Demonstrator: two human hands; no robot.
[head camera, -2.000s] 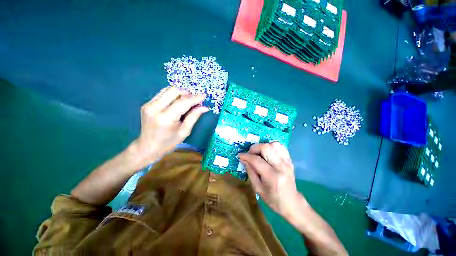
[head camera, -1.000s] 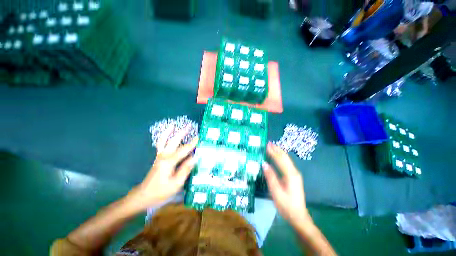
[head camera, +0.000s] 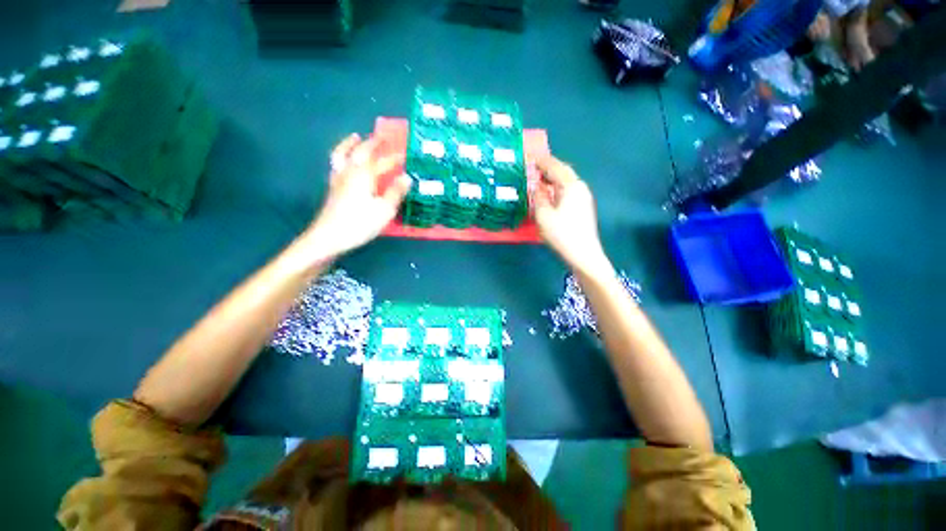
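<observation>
A green circuit board panel (head camera: 434, 392) with rows of white rectangles lies close against my body. Beyond it, a panel stack (head camera: 468, 150) stands on the red mat (head camera: 467, 235). My left hand (head camera: 363, 197) is at the stack's left side, fingers spread, thumb at its edge. My right hand (head camera: 565, 213) is at the right side, fingers bent, fingertips close to the edge. Neither hand visibly encloses anything; exact contact cannot be told. A loose component pile (head camera: 327, 316) lies left of the near panel. A smaller component pile (head camera: 576, 308) lies right, partly behind my right forearm.
Large panel stacks (head camera: 114, 130) stand at far left. A blue bin (head camera: 731, 256) stands at right beside another panel stack (head camera: 823, 296). A dark container (head camera: 635, 49) and shiny clear packaging (head camera: 726, 145) lie upper right. A dark bar (head camera: 819, 119) crosses there.
Both hands have moved forward from the near panels to the stack on the mat. The overlapping near panels now appear as one separate panel, with a gap before the mat. The view has shifted.
</observation>
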